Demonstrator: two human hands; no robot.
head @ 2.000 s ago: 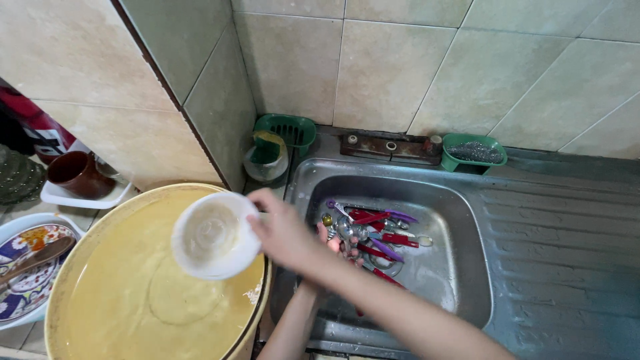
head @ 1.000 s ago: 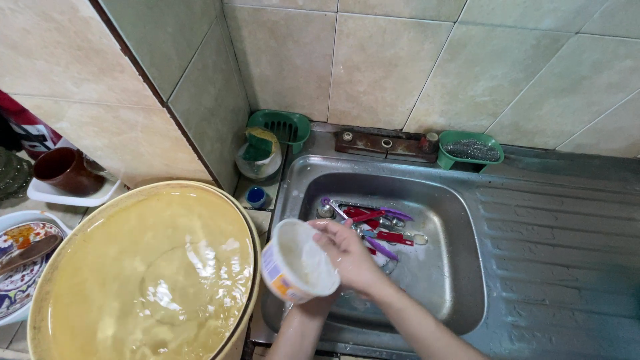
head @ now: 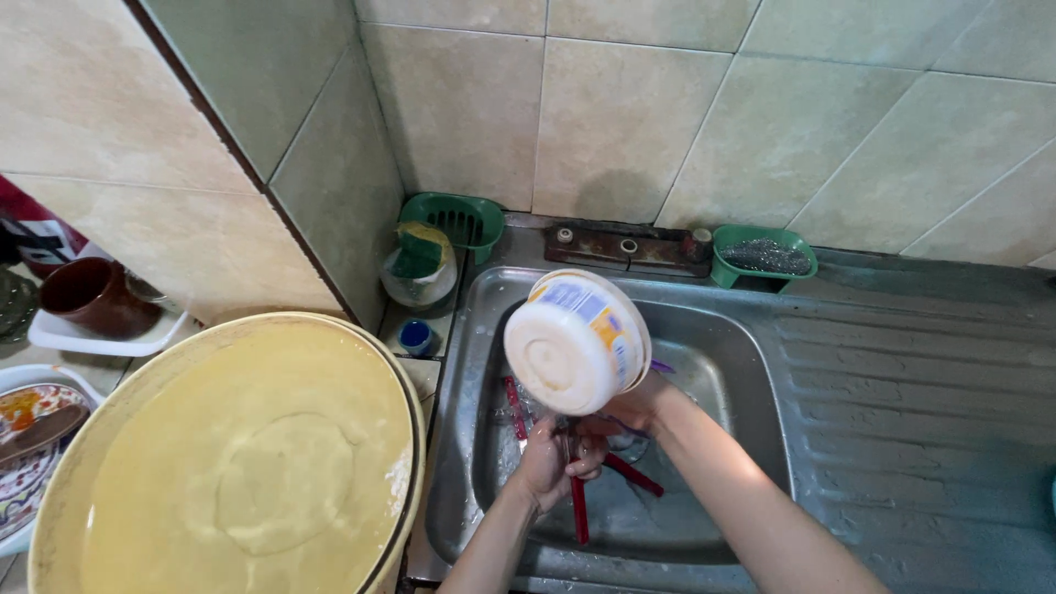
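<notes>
My right hand (head: pixel 639 404) holds a white plastic tub (head: pixel 561 355) with a printed side, tipped over the steel sink (head: pixel 767 388) so that its base faces me. Just below the tub, my left hand (head: pixel 557 462) is closed around cutlery with red handles (head: pixel 579 511), one handle pointing down out of the fist. More red-handled cutlery (head: pixel 513 404) lies in the sink bowl, and a purple handle (head: pixel 660 366) shows beside the tub. The tub hides part of my right hand's fingers and some of the cutlery.
A large yellow tub of water (head: pixel 272 478) stands left of the sink. Along the wall are a green basket (head: pixel 487 219), a green holder with a steel scourer (head: pixel 763 256), a white container with a green sponge (head: pixel 419 268) and a small blue cap (head: pixel 415 337). Ridged drainboard (head: pixel 924 396) lies right.
The tub has gone from over the yellow water tub to over the sink and is now tipped, base towards me. Red-handled cutlery now shows in my left hand.
</notes>
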